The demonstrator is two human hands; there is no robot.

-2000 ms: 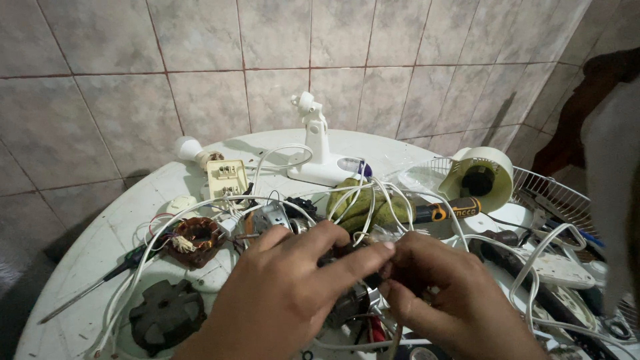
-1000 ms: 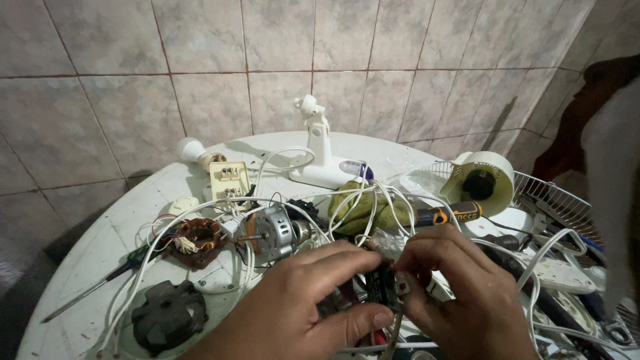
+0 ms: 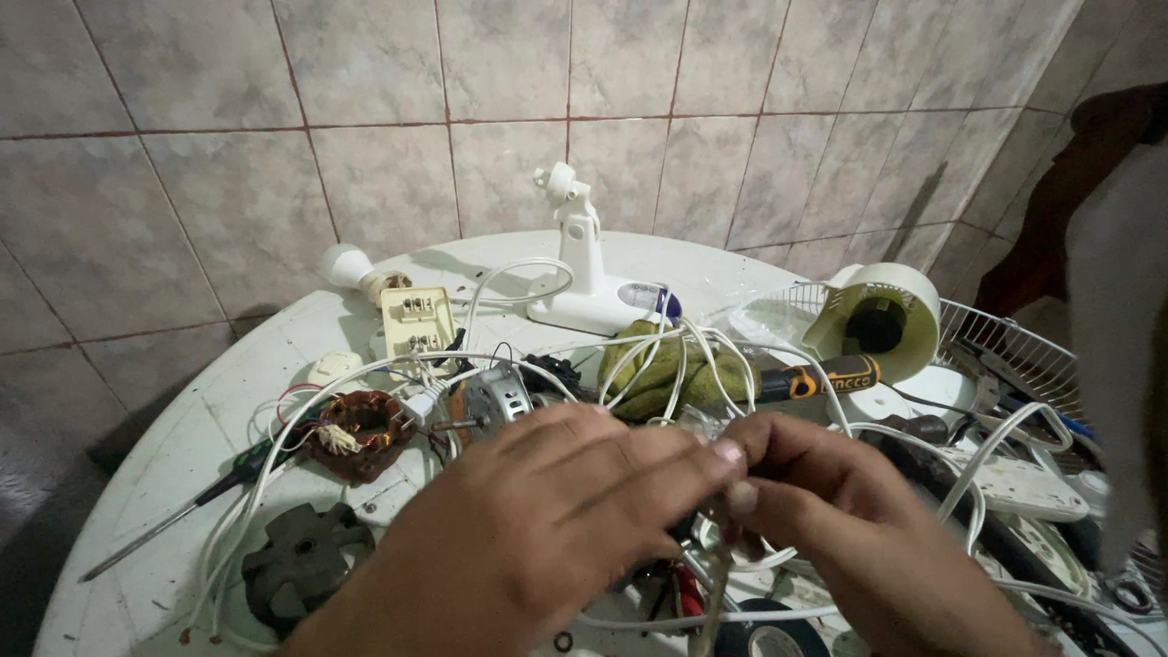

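My left hand [image 3: 557,520] is at the lower centre, its fingers stretched over a small dark part that is mostly hidden. My right hand [image 3: 839,511] meets its fingertips, thumb and forefinger pinched together at the same spot; what they pinch is too small and blurred to name. A thin brownish strip [image 3: 718,593] hangs below the fingertips. Just behind my left hand lies a silver electric motor [image 3: 497,397] with its shaft pointing left. White cable [image 3: 712,351] loops over a green cloth [image 3: 643,370] behind both hands.
A white fan stand [image 3: 579,265] stands at the back. At left lie a copper stator coil [image 3: 360,436], a screwdriver [image 3: 173,525], a dark slotted rotor-like part [image 3: 306,566] and an open socket box [image 3: 418,321]. Right are a wire basket [image 3: 1013,342], a cream housing [image 3: 899,315] and loose cables.
The fingers of my left hand have straightened and moved over the dark part, which showed between my hands a second ago. My left hand covers part of the motor.
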